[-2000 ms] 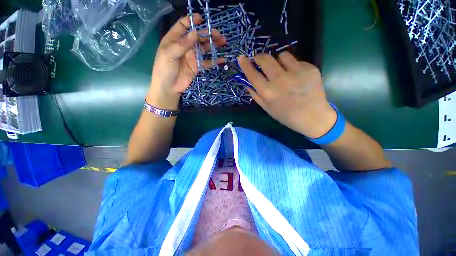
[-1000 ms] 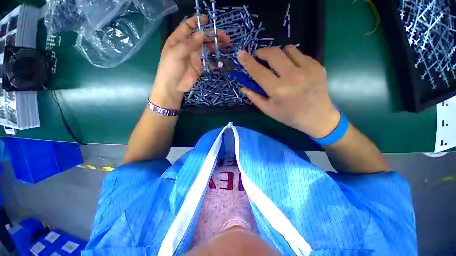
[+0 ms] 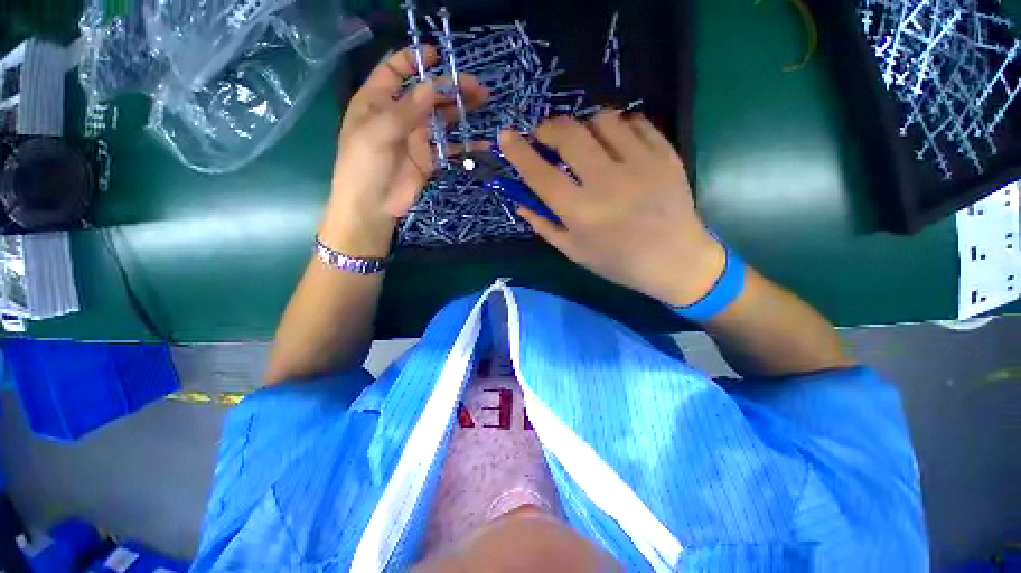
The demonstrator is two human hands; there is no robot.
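Note:
My left hand (image 3: 386, 140) holds a silver-grey ladder-shaped runner frame (image 3: 456, 84) upright between thumb and fingers, over the near black tray. My right hand (image 3: 621, 207) is closed around blue-handled nippers (image 3: 521, 196). The nippers' jaws point left at the lower end of the frame; their tips are too small to tell if they touch it. A heap of loose silver-grey parts (image 3: 465, 213) lies in the near black tray (image 3: 655, 62) below and behind both hands.
A second black tray (image 3: 896, 185) with bright silver sticks (image 3: 940, 67) stands at the right. Clear plastic bags (image 3: 230, 84), a round black fan (image 3: 45, 181) and white trays (image 3: 45, 274) are at the left. A yellow loop (image 3: 808, 34) and a white perforated sheet (image 3: 990, 252) are also there.
The whole view has shifted slightly. The nippers' blue handles show more openly than two seconds ago. My left hand keeps its hold on the frame.

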